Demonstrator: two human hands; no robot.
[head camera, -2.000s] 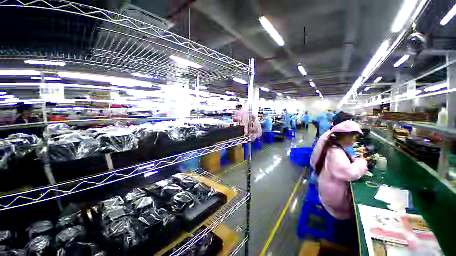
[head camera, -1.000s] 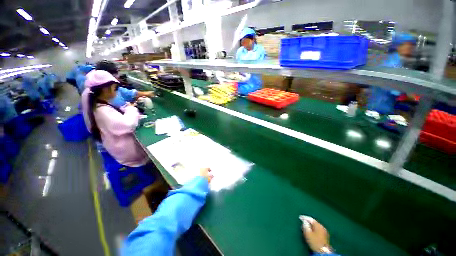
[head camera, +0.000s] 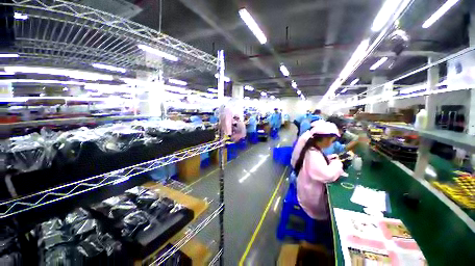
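Neither my left hand nor my right hand is in the picture. A chrome wire shelf rack (head camera: 221, 156) fills the left side, close in front of me. Its upper shelf holds a black tray (head camera: 112, 155) heaped with bagged units (head camera: 104, 136) in shiny clear plastic. The shelf below holds more dark bagged units (head camera: 78, 226) in black trays, with brown cardboard (head camera: 190, 200) under them. The lower left part is dark, and single units are hard to tell apart.
A green bench (head camera: 411, 210) runs along the right with printed sheets (head camera: 377, 239) and white papers (head camera: 370, 197). A person in pink (head camera: 315, 174) sits there on a blue stool (head camera: 294, 223). An aisle with a yellow line lies between. Yellow trays (head camera: 461, 187) are at far right.
My view has swung from the bench back left to the rack. Both hands, seen over the bench a second ago, are out of the picture.
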